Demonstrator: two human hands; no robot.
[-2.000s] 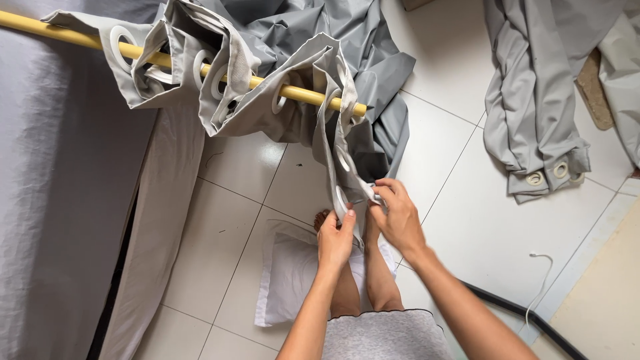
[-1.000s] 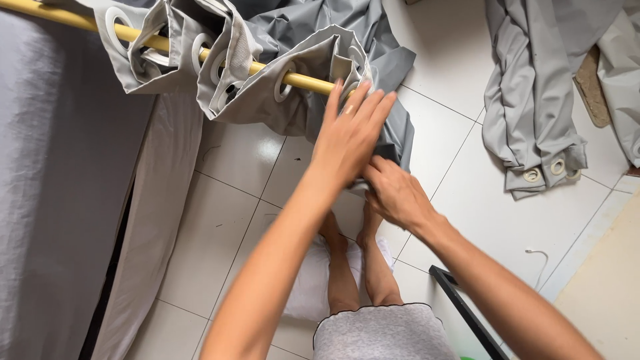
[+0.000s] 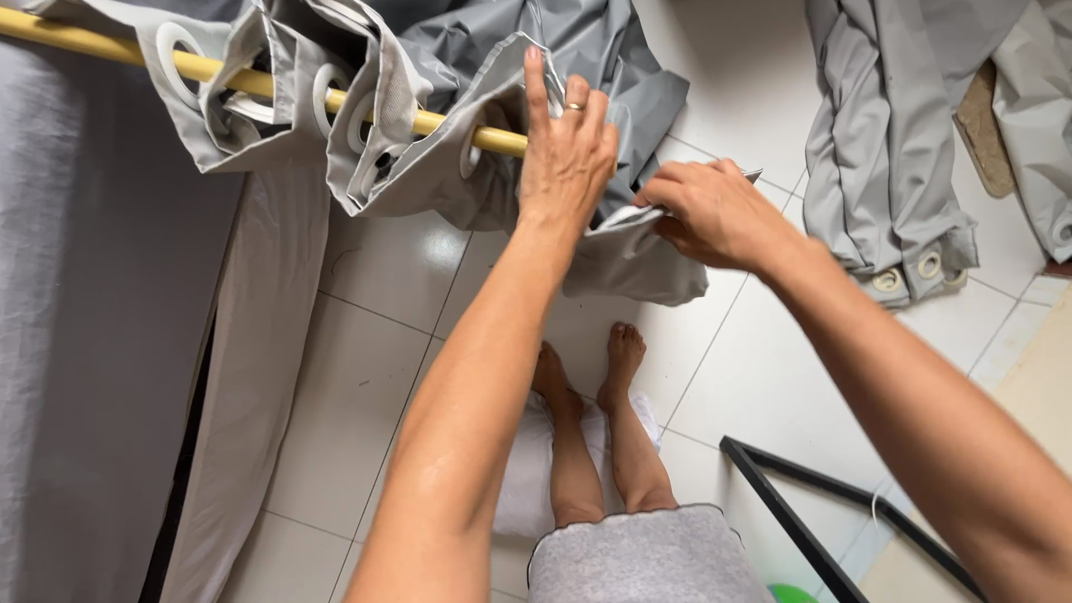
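A yellow rod (image 3: 377,113) runs from the upper left and passes through several white eyelet rings of a grey curtain (image 3: 435,180). Over the rod's right end lies my left hand (image 3: 569,142), a ring on one finger, its fingers spread upward against the curtain's top edge; whether it grips anything is hidden. To its right and a little lower, my right hand (image 3: 708,205) pinches the curtain's header beside a pale eyelet ring (image 3: 624,216). Loose cloth hangs below that hand.
At left stands a bed with a grey cover (image 3: 126,251). Another grey curtain with eyelets (image 3: 892,167) lies at upper right on the tiled floor (image 3: 368,377). Below are my bare feet, a white pillow (image 3: 523,469) and a black metal frame (image 3: 796,511).
Two seconds ago both hands held the curtain's hanging edge below the rod. My left hand has moved up to the rod's end; my right hand is now apart from it, to the right.
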